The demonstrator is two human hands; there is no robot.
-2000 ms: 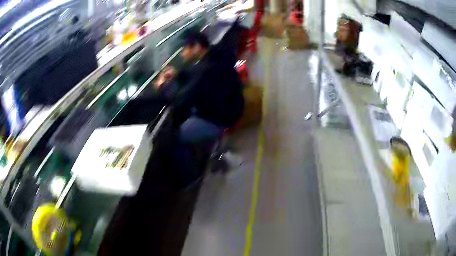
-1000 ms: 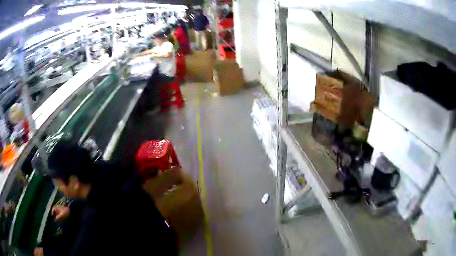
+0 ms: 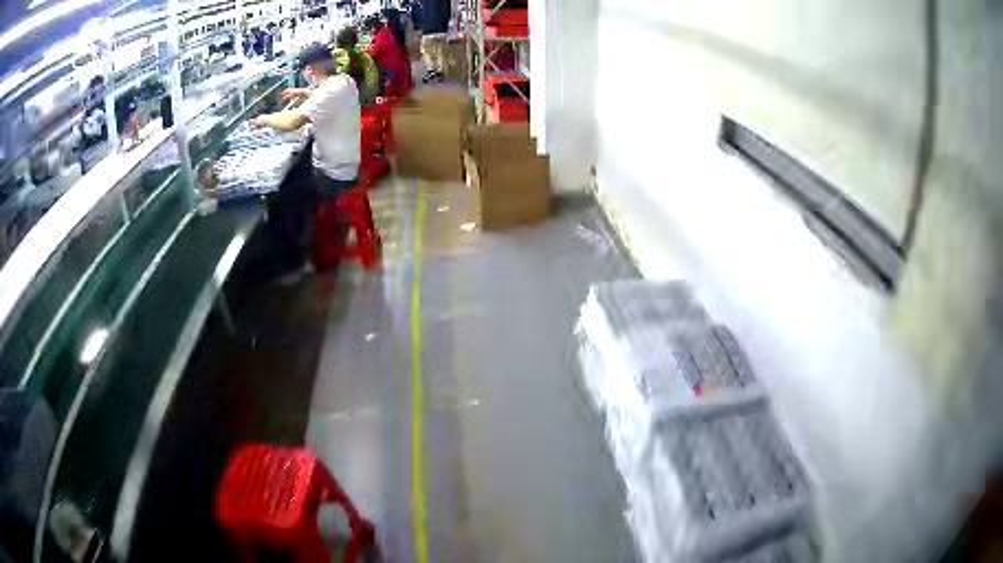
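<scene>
Neither of my hands is in the picture. Nearest in front of me, stacks of clear blister trays (image 3: 726, 462) stand on the grey floor at the lower right, along the white wall. Some pockets on top look dark, and a small pink-red spot shows on one stack. A red stool (image 3: 280, 497) stands at the lower left beside the line, cut by the bottom edge.
A green conveyor line (image 3: 105, 269) runs along the left. A person in white (image 3: 333, 123) sits at it on a red stool, reaching over trays (image 3: 251, 165). Large cartons (image 3: 511, 181) stand ahead by a rack with red trays (image 3: 506, 99). A yellow line (image 3: 417, 330) marks the floor.
The view has moved forward along the aisle. The near seated person in dark clothes and the shelf with boxes on the right have left the picture. The floor tray stacks now show larger and closer.
</scene>
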